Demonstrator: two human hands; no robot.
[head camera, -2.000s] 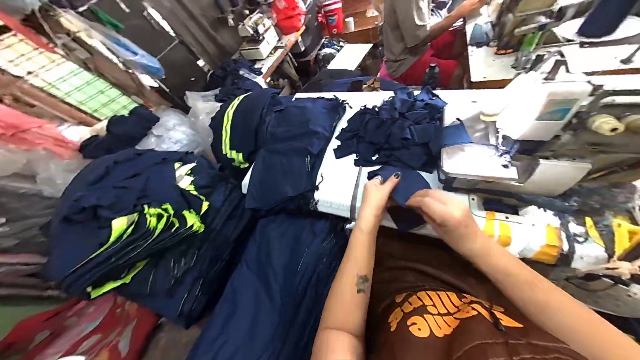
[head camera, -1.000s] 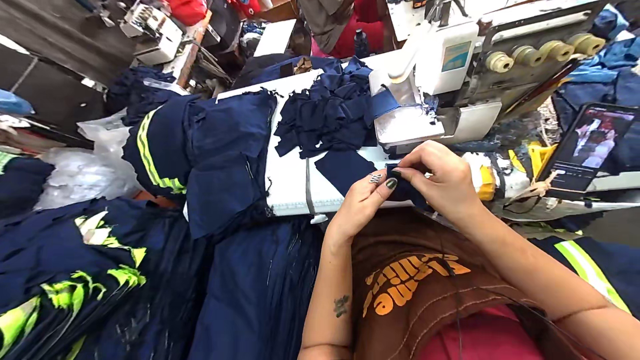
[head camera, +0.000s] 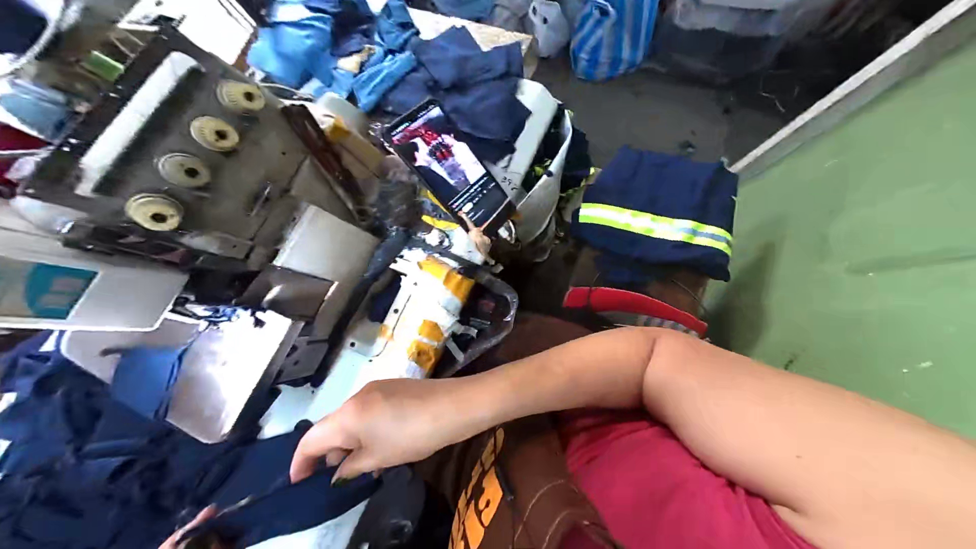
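My right hand (head camera: 374, 435) pinches the edge of a dark navy cloth piece (head camera: 297, 503) near the front edge of the white machine table. Only a few fingers of my left hand (head camera: 194, 528) show at the bottom edge, against the same cloth; the rest is out of view. Left of my hands lies a heap of navy cloth pieces (head camera: 84, 465). Just above stands an industrial sewing machine (head camera: 221, 168) with several cream tension dials, and a blue scrap (head camera: 145, 377) lies on its metal plate.
A phone (head camera: 450, 168) with a lit screen leans beyond the table part wrapped in yellow tape (head camera: 427, 313). Blue cloths (head camera: 457, 76) lie behind it. To the right are folded navy cloth with a reflective band (head camera: 656, 217), a red-edged item (head camera: 633, 305) and a green wall (head camera: 862, 252).
The view has swung strongly to the right, bringing in the green wall. The left hand, fully visible earlier, is now mostly out of view. The right hand still holds navy cloth.
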